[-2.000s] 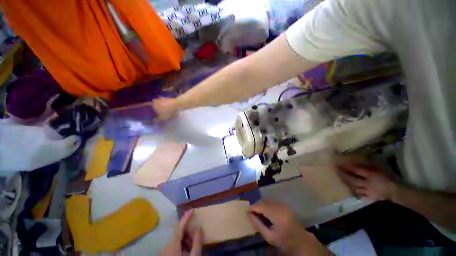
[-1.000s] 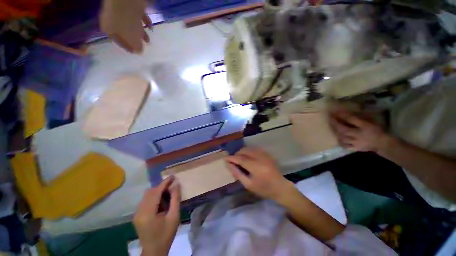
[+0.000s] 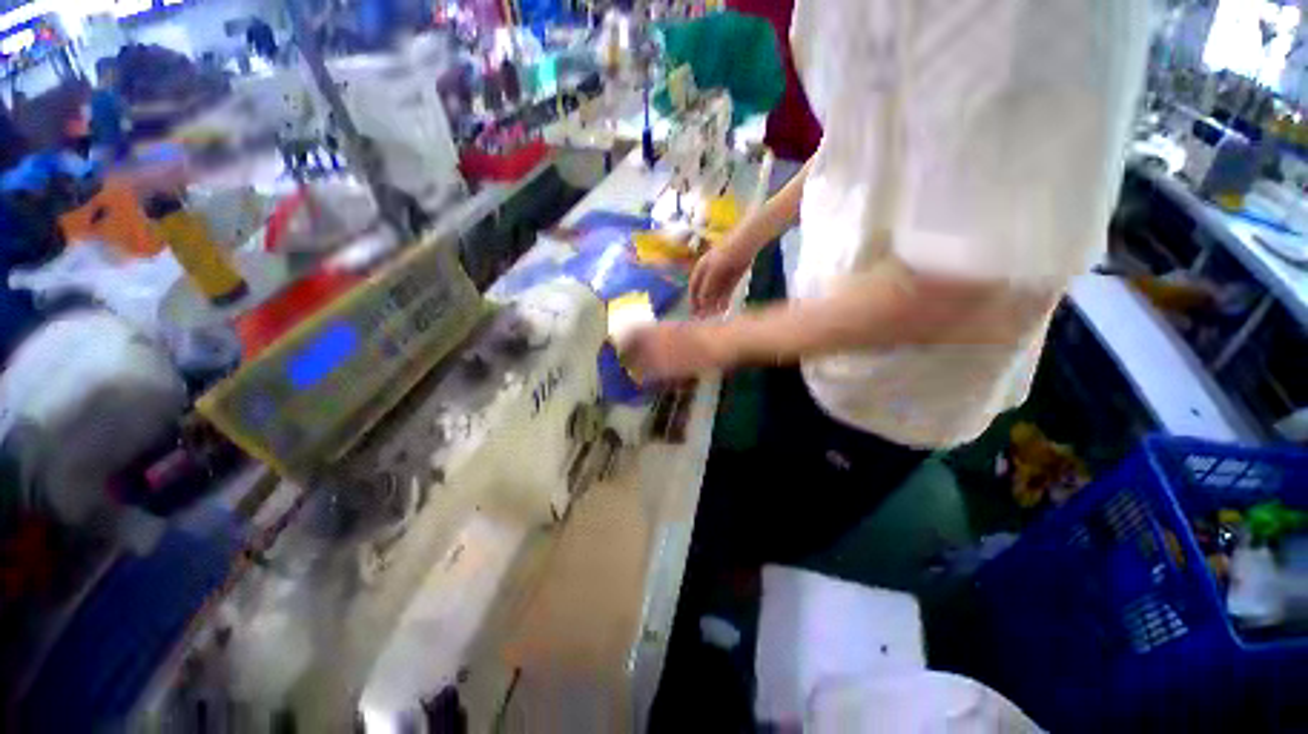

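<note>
Neither of my hands is in the picture. The off-white, dark-stained sewing machine (image 3: 481, 430) lies nearest in front of me, running up from the bottom left. Beige panels (image 3: 581, 574) lie on the machine bed to its right. The needle area and my sewing template are out of view. The control panel (image 3: 323, 359) with a lit blue screen stands left of the machine head.
Another person in a pale shirt (image 3: 961, 158) stands beyond the machine; their hands are over blue-violet sheets (image 3: 603, 251) and yellow pieces (image 3: 660, 247). A blue plastic crate (image 3: 1090, 574) stands on the green floor at right. A white flat-topped object (image 3: 832, 638) is at bottom centre.
The view has swung right and up, away from my hands and the template. The other person's hands are now farther up the table, away from the beige panels.
</note>
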